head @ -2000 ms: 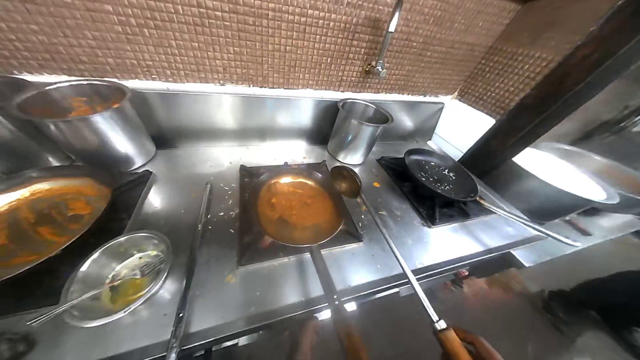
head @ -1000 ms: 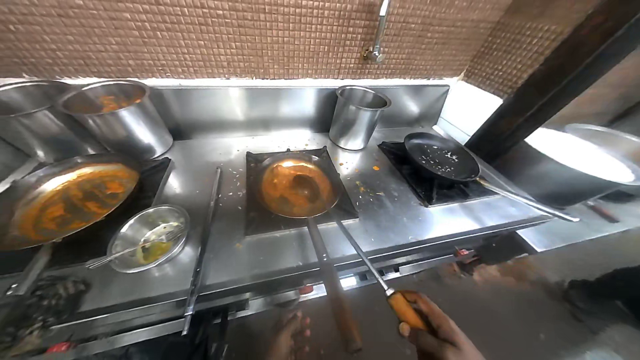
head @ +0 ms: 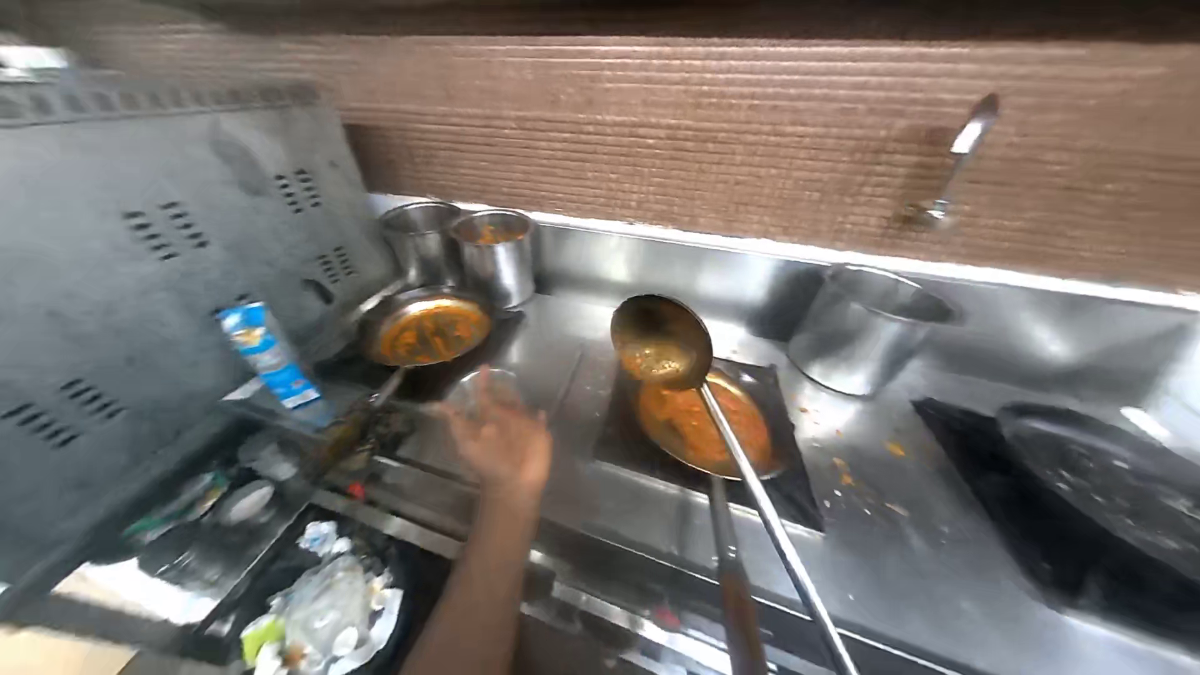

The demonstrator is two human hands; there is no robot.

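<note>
My left hand [head: 497, 441], blurred and with fingers spread, reaches over the steel counter beside a small metal bowl [head: 487, 384], which it partly hides. Nothing shows in its grasp. A long-handled ladle [head: 661, 342] is raised above a frying pan of orange sauce [head: 703, 427] on the middle burner; its handle runs out of view at the bottom, and my right hand is outside the frame. The pan's handle points toward me. Farther left, a second pan [head: 431, 330] holds orange sauce.
Two steel pots [head: 497, 258] stand at the back left, another pot [head: 853, 333] near the backsplash. A black pan [head: 1106, 469] lies on the right burner. A perforated metal panel [head: 169, 281] rises at left, near a blue packet [head: 269, 354] and a bin of waste [head: 328, 600].
The view has swung left. My left hand has come up over the counter toward the small bowl. The ladle, in the middle pan one second ago, is now lifted above it.
</note>
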